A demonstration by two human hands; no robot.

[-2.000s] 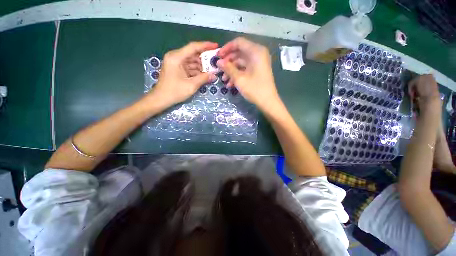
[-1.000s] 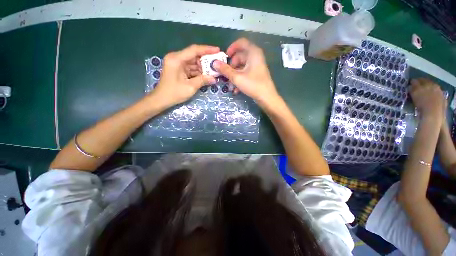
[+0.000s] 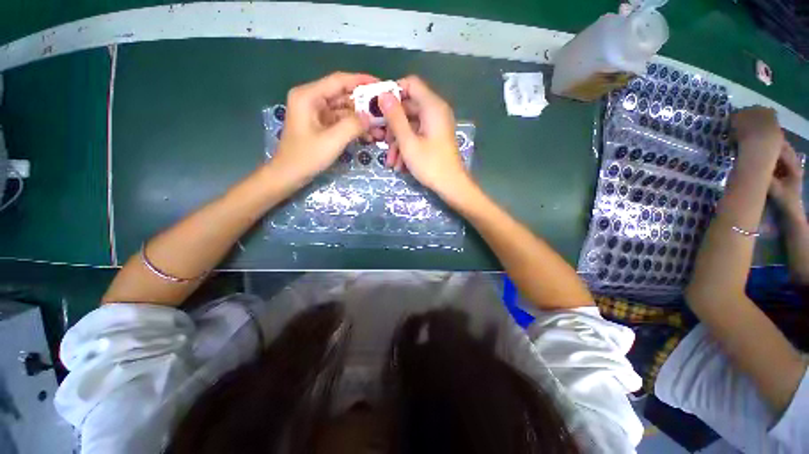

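Note:
A small white square housing (image 3: 376, 96) with a dark round centre is held up between both my hands, above the far side of the blister tray. My left hand (image 3: 318, 124) grips its left side. My right hand (image 3: 420, 133) holds its right side, with the thumb on the front by the dark centre. The clear blister tray (image 3: 355, 208) lies on the green bench under my hands. Dark discs show in its far rows, and the nearer pockets look clear. My hands hide part of the far rows.
A translucent bottle (image 3: 608, 55) and a white paper square (image 3: 525, 94) are at the upper right. A larger stack of blister trays (image 3: 652, 195) lies to the right, beside a neighbour's arms (image 3: 741, 213). A pinkish housing (image 3: 764, 72) is on the belt beyond the white rail (image 3: 266, 21).
My right hand's fingers have closed in around the housing's right side. The housings on the belt have moved right, one out of clear view. The neighbour's hands have shifted.

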